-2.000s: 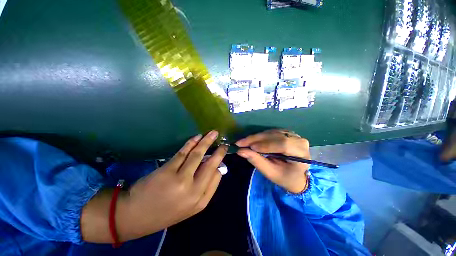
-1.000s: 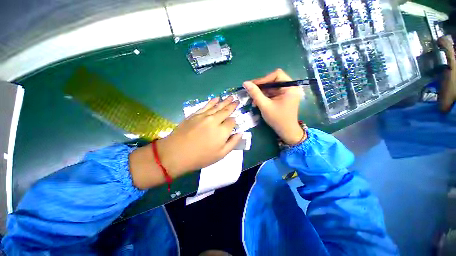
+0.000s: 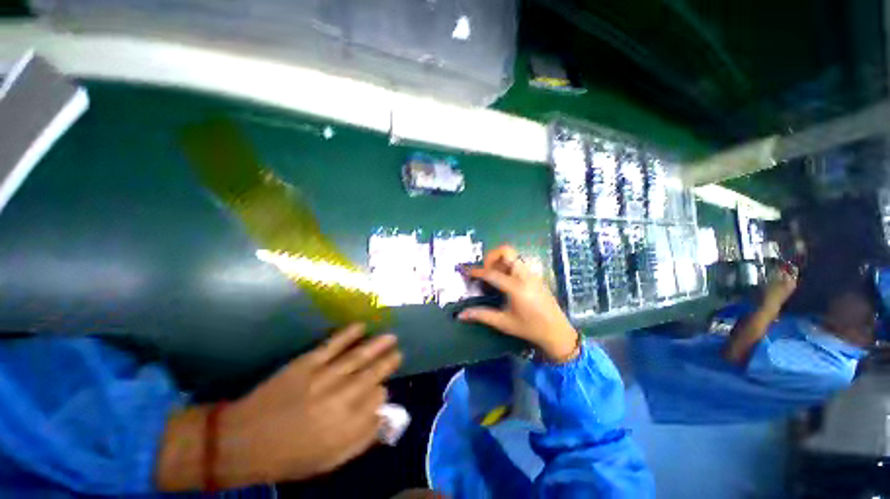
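Note:
Circuit boards lie in a group with white, silvery faces and blue edges. The amber tape strip runs diagonally left of them. My left hand is at the bench edge by the strip's lower end, fingers stretched. A small white strip end sticks out beside its fingers and looks held; the rest is hidden. My right hand is at the right-hand boards, fingers bent around dark, blurred tweezers. Their tip is not clear.
A small board stack lies behind the boards. A clear blister tray with filled pockets stands at right. A cloudy plastic block is at the rear beyond a pale bar. A grey, white-edged item is at far left. Another person is at right.
The view has shifted and shows more of the rear. My left hand has come off the boards towards the bench edge, uncovering them. My right hand is now at their right side, tweezers pointing differently.

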